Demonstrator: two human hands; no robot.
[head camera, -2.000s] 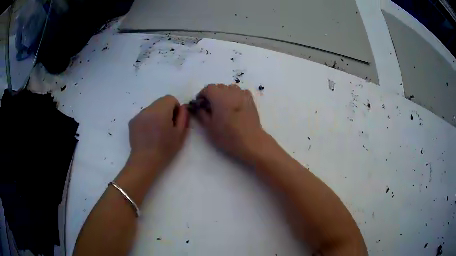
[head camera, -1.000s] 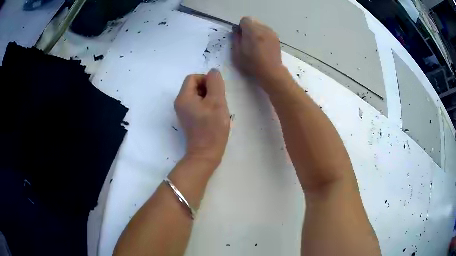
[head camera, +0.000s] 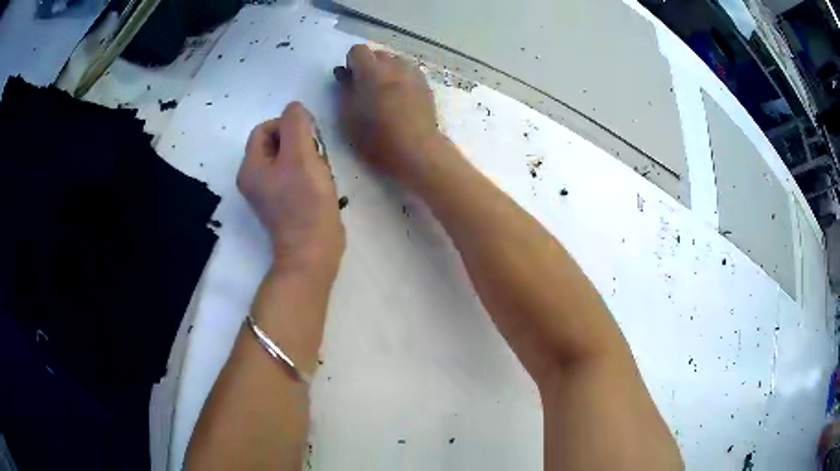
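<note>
My right hand (head camera: 387, 106) is curled, palm down, on the white table (head camera: 414, 350) near the edge of the greyboard. A small dark lump (head camera: 343, 74) shows at its fingertips; most of it is hidden by the hand. My left hand (head camera: 293, 184) is in a loose fist to the left, thumb against the fingers, with a thin dark strand (head camera: 319, 140) at its side. Dark crumbs (head camera: 536, 166) are scattered over the tabletop.
A large greyboard sheet (head camera: 553, 55) lies at the far side with a dark thin strip (head camera: 589, 120) on it. A smaller grey sheet (head camera: 751, 198) lies to the right. Black sheet material (head camera: 83, 239) with a ragged edge covers the left. Shelving shows far right.
My right hand has moved left and slightly nearer, off the board's edge. My left hand has also shifted left. The earliest frame shows both hands close together at the dark lump.
</note>
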